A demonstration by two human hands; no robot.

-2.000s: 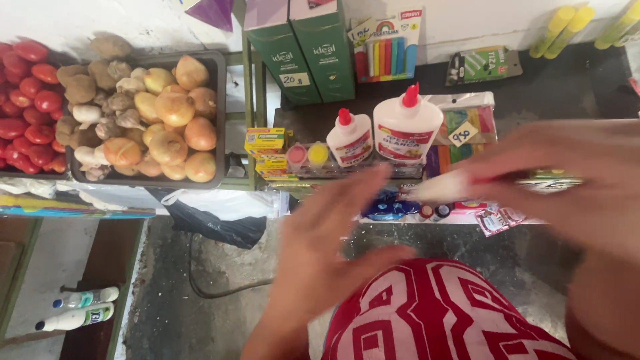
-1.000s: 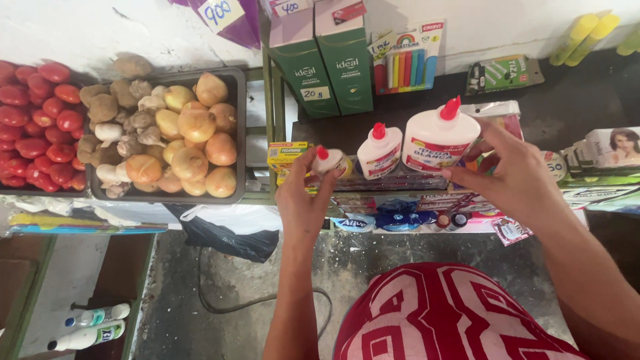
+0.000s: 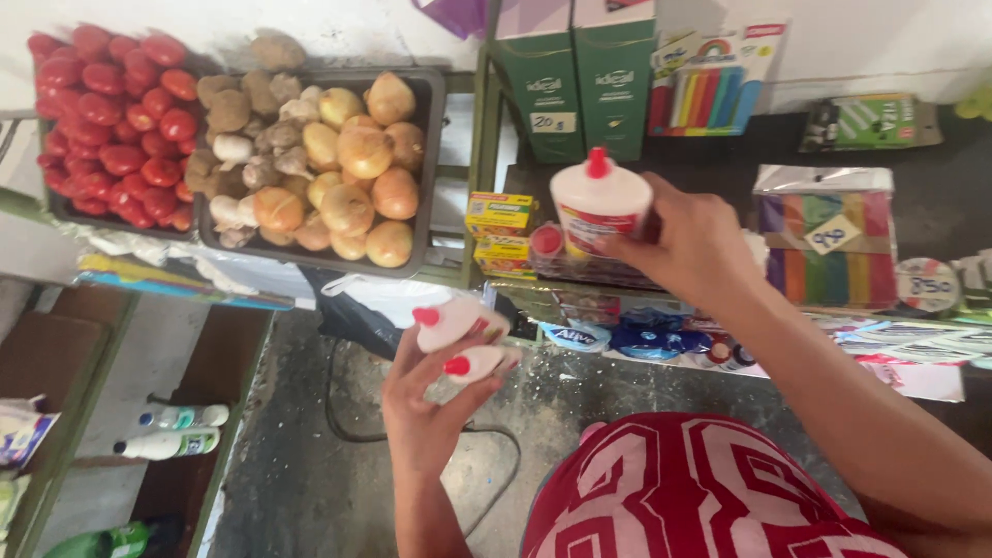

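Note:
My left hand (image 3: 434,395) grips two white glue bottles with red caps, a medium one (image 3: 457,322) and a smaller one (image 3: 477,364), both tilted over the gap in front of the shelf. My right hand (image 3: 690,240) is closed around the side of the largest white glue bottle (image 3: 601,198), which stands upright by the shelf's front edge. Just left of that bottle are a round red-topped container (image 3: 547,240) and small yellow boxes (image 3: 502,232). Behind it rise two tall green boxes (image 3: 577,85).
A black tray of onions, garlic and potatoes (image 3: 425,178) and a heap of tomatoes (image 3: 116,139) lie left. Colored craft sticks (image 3: 829,256), modelling-clay sticks (image 3: 705,93) and a chalk pack (image 3: 864,124) are on the shelf. Blue wipes packs (image 3: 659,333) sit below. A cable (image 3: 356,435) crosses the floor.
The medium glue bottle, standing on the shelf a second ago, is now in my left hand with the small one, lower and away from the shelf. My right hand has moved left with the large bottle.

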